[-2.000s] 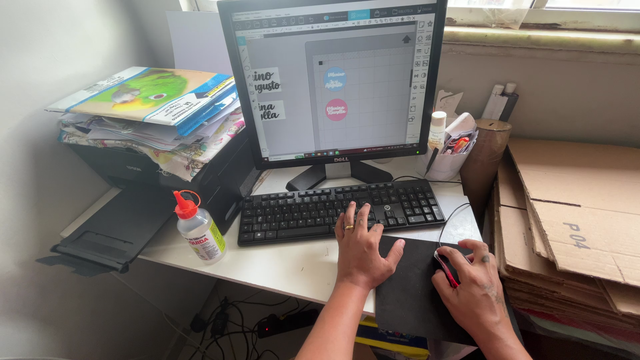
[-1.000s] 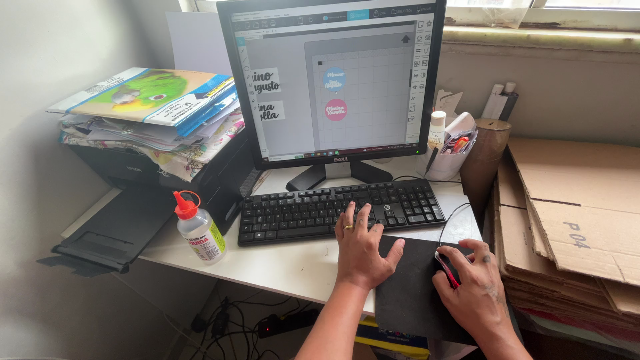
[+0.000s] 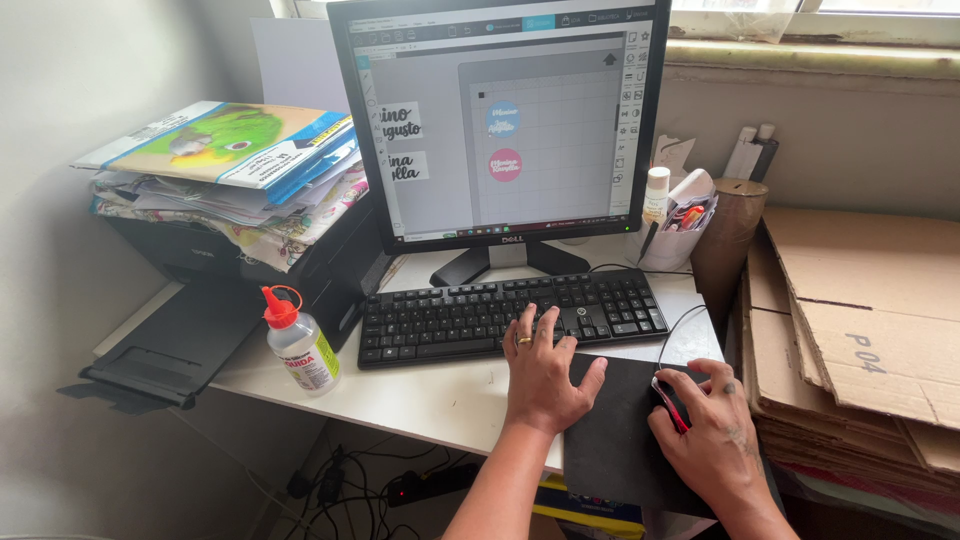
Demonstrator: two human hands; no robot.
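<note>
My left hand [image 3: 551, 375], with a ring on one finger, rests its spread fingertips on the right part of a black keyboard [image 3: 450, 322]. Over the black mouse pad [image 3: 600, 442], my right hand [image 3: 709, 427] is closed around a black and red computer mouse [image 3: 671, 409], mostly hidden under the palm. A Dell monitor [image 3: 510, 127] stands behind the keyboard; its screen shows a design program with a blue circle, a pink circle and black script lettering. Left of the keyboard stands a clear glue bottle [image 3: 304, 349] with a red nozzle cap.
A black Epson printer [image 3: 195, 251] carries paper packs and a patterned cloth at left, its tray [image 3: 172, 352] extended. Right of the monitor are a glue stick [image 3: 656, 195], a pen holder [image 3: 671, 244] and a cardboard tube [image 3: 727, 232]. Flattened cardboard [image 3: 885, 300] is stacked right. Cables [image 3: 360, 487] lie below.
</note>
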